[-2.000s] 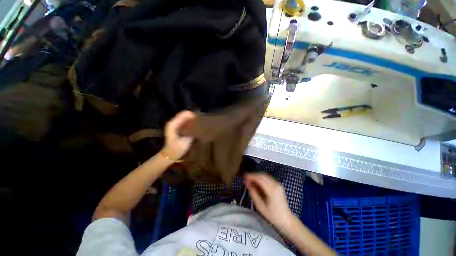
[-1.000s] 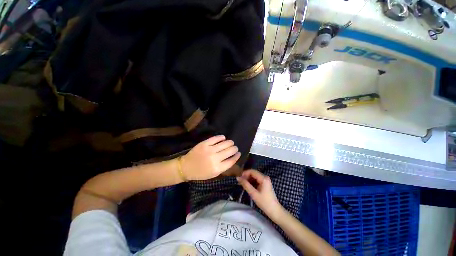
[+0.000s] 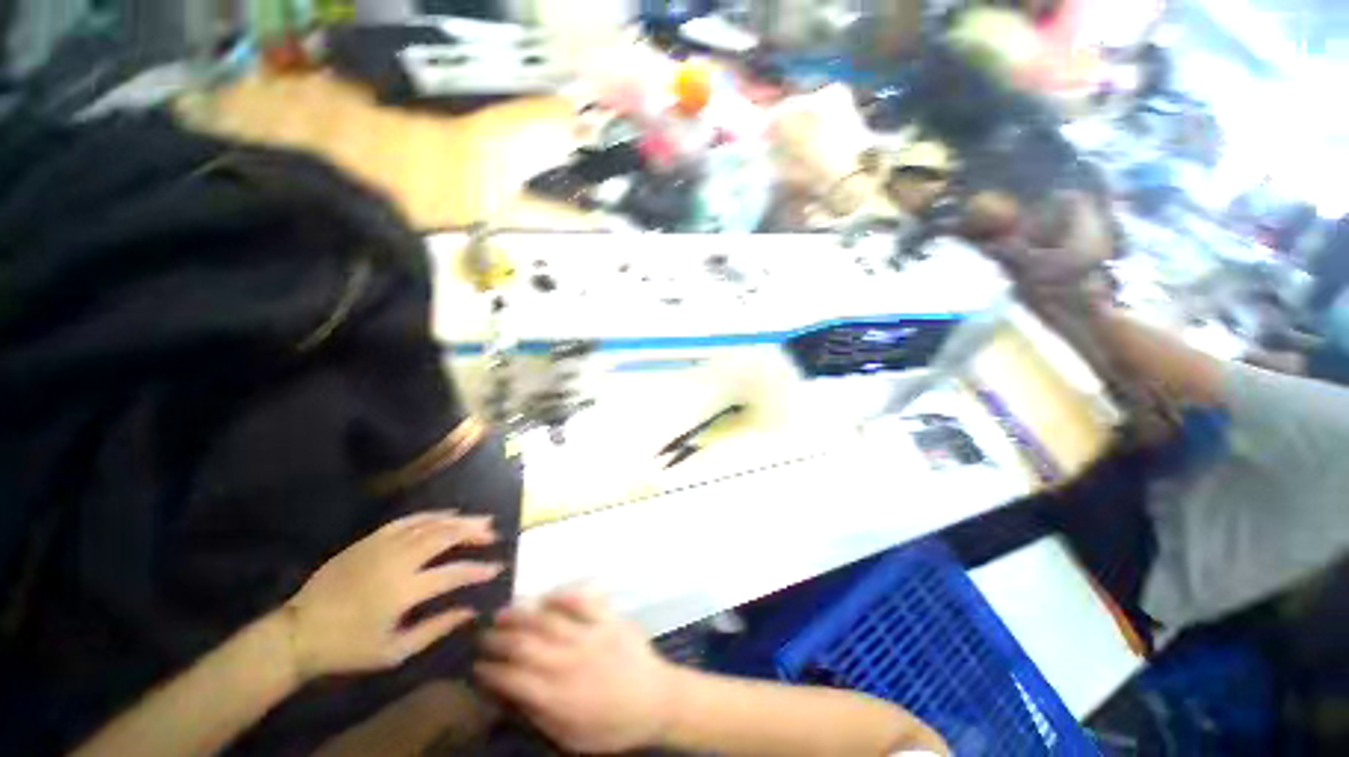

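A large black garment [image 3: 193,385] with narrow brown bands fills the left of the view. My left hand [image 3: 392,592] lies palm down on the black cloth with its fingers spread. My right hand [image 3: 570,666] is at the cloth's right edge, fingers curled; blur hides whether it pinches the cloth. The white sewing machine [image 3: 695,303] with a blue stripe stands beyond the garment. Its needle area [image 3: 533,392] is blurred, beside the cloth edge. Dark and yellow thread snips [image 3: 701,433] lie under the machine arm.
A blue plastic basket [image 3: 947,651] is below the table at the right. Another person [image 3: 1258,459] with a light sleeve is at the far right, an arm reaching past the machine's end. Heaped items [image 3: 710,141] and a wooden surface [image 3: 385,141] are behind the machine, blurred.
The view has swung up and to the right, bringing the other person and the background in. My left hand's fingers have spread on the cloth. My hands remain near the garment's lower edge.
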